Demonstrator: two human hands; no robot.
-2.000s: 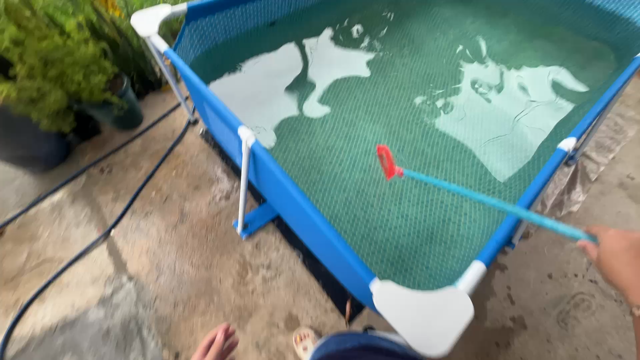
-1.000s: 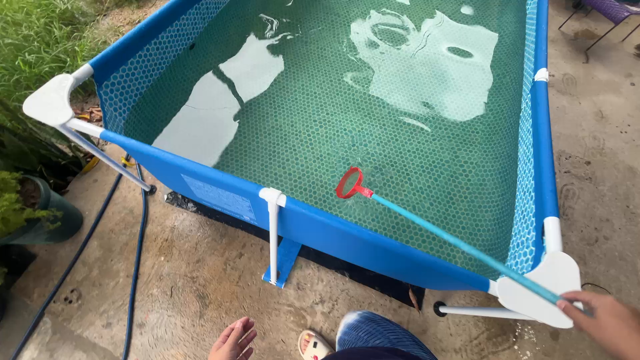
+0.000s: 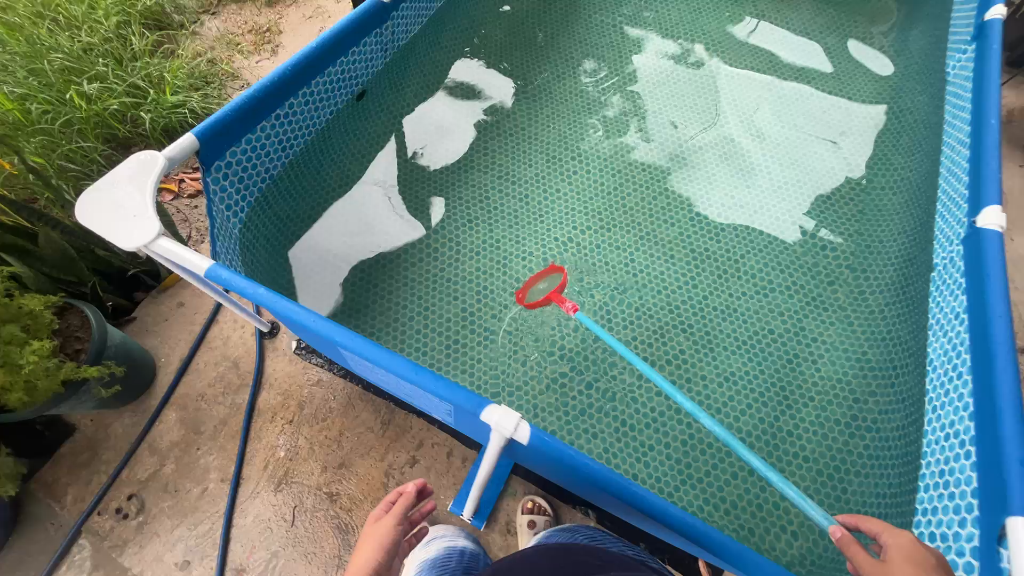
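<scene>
My right hand (image 3: 888, 548), at the lower right, grips the end of a light-blue pole (image 3: 704, 420). The pole slants up and left over the water to a small red skimmer net (image 3: 544, 286), which is at the water surface, with a thin ripple beside it. My left hand (image 3: 394, 528) holds nothing; its fingers are loosely curled and apart, outside the pool near the white T-shaped frame joint (image 3: 504, 424). The frame pool (image 3: 640, 496) has blue sides, a honeycomb-patterned liner and greenish water with bright reflections.
A white corner cap (image 3: 124, 200) and slanted leg stand at the pool's left corner. Dark blue hoses (image 3: 248, 408) run over the wet concrete (image 3: 312, 472). A potted plant (image 3: 120, 364) stands at left, with grass (image 3: 96, 72) behind. My sandalled foot (image 3: 534, 520) is beside the pool wall.
The red net has moved away from the near pool wall, farther out over the water. My right hand still holds the pole. The view has shifted.
</scene>
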